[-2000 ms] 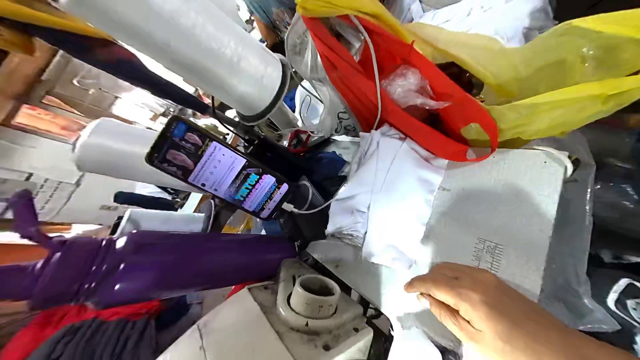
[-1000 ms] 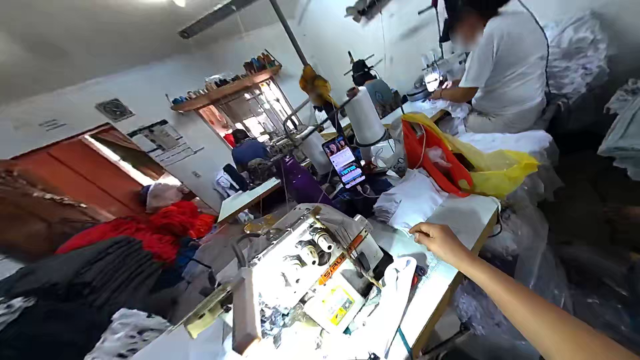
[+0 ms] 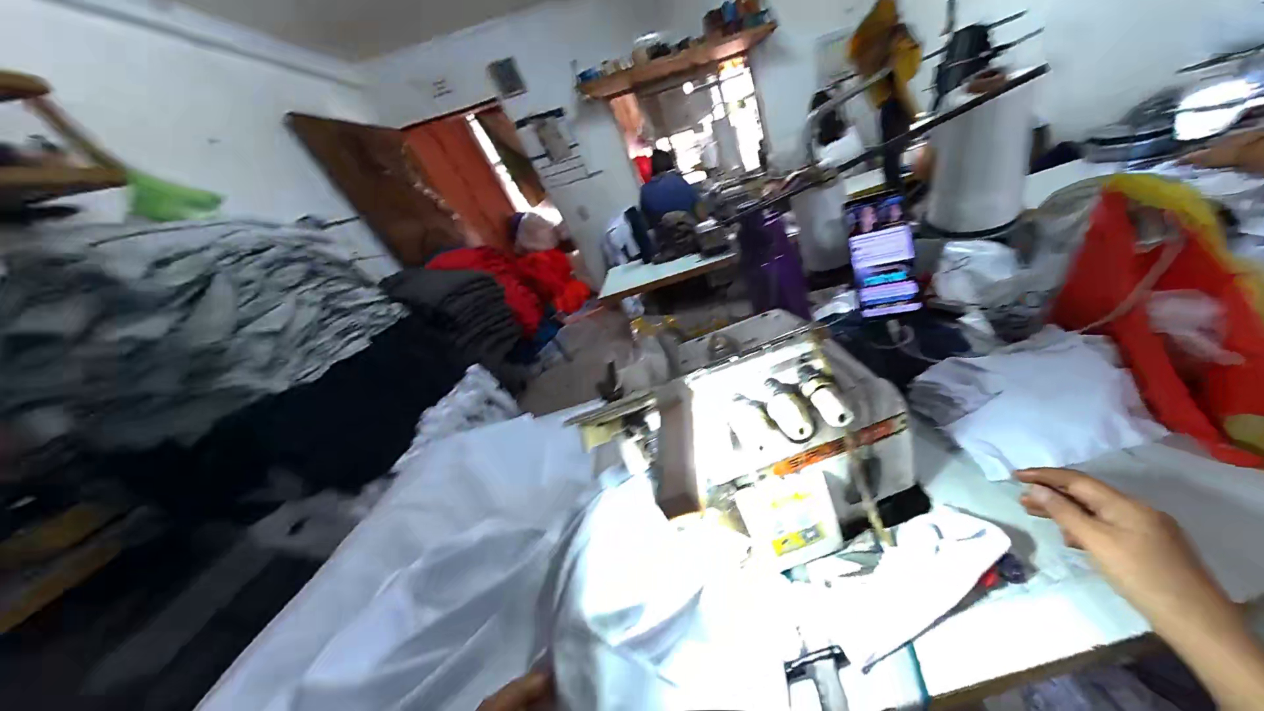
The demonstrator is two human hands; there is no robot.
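Note:
My right hand (image 3: 1116,528) is over the right part of the sewing table (image 3: 1076,583), thumb and forefinger together at the near edge of a pile of white fabric pieces (image 3: 1047,400); whether it pinches one I cannot tell. Only part of my left hand (image 3: 518,691) shows, at the bottom edge beside a large white cloth (image 3: 444,553); its grip is hidden. The overlock sewing machine (image 3: 790,425) stands between the hands, brightly lit, with white cloth in front of it. A small white piece (image 3: 938,568) lies at its right.
Behind the machine stand a lit phone (image 3: 884,259), a purple object (image 3: 773,262) and a large white thread cone (image 3: 980,158). A red and yellow bag (image 3: 1136,296) is at the right. Grey garments (image 3: 197,316) are heaped at the left. A person (image 3: 667,193) sits farther back.
The view has swung widely, from the phone and bag to the machine and room. My left hand and the large white cloth have come into view. My right hand remains near the white pile.

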